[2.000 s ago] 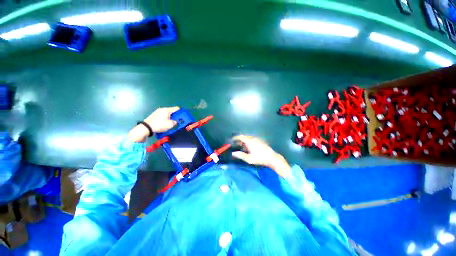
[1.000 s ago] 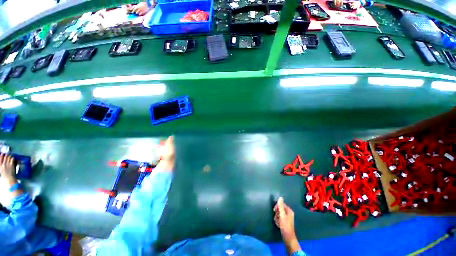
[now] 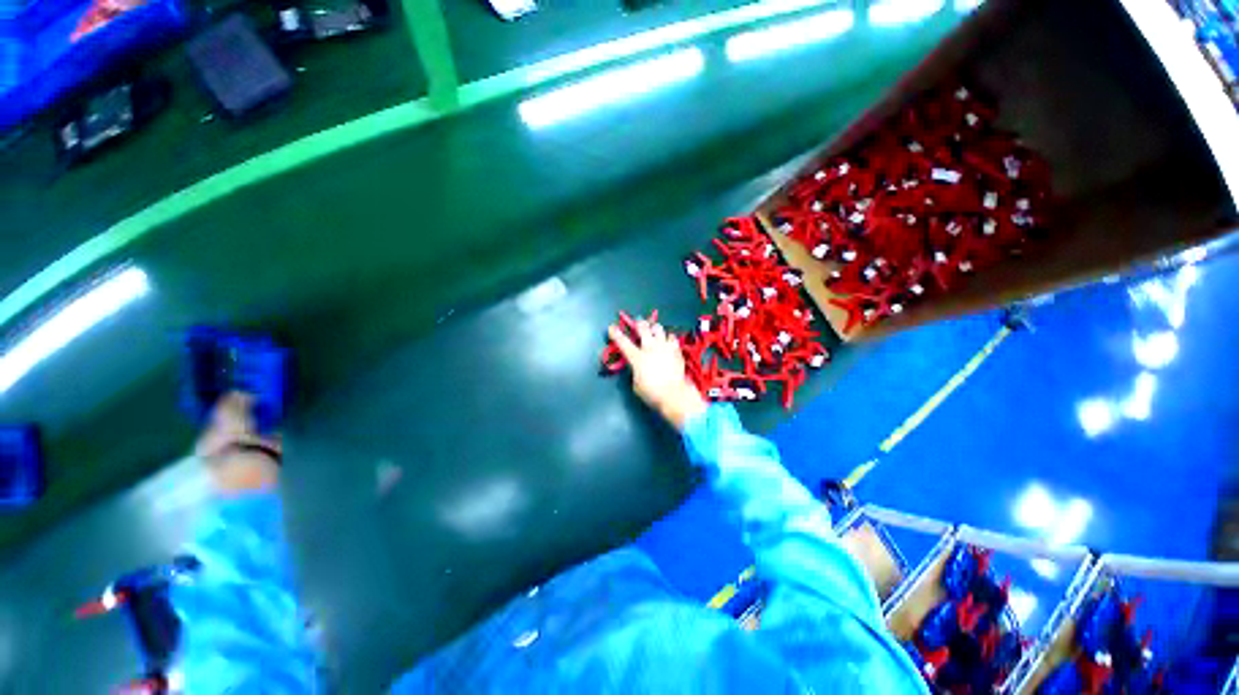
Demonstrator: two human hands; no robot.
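Note:
My left hand (image 3: 242, 445), with a dark wristband, is at the near end of a blue handheld device (image 3: 245, 369) on the green bench; both are blurred and its fingers seem to hold the device. My right hand (image 3: 658, 369) is at the left edge of the red clamp pile (image 3: 761, 319), its fingers on one or more red spring clamps (image 3: 618, 346). A clamped device (image 3: 152, 622) with red clamps lies at the lower left, partly hidden by my left sleeve.
An open cardboard box (image 3: 813, 278) of red clamps lies on its side at the right. Another blue device (image 3: 19, 464) is at the left edge. Wire racks (image 3: 1026, 543) with clamped devices stand at the lower right. A green rail (image 3: 340, 140) and dark device parts (image 3: 238, 65) are beyond.
The view has turned toward the right. My left hand has moved from beside the clamped device to an unclamped one. My right hand has moved from the bare bench to the clamps.

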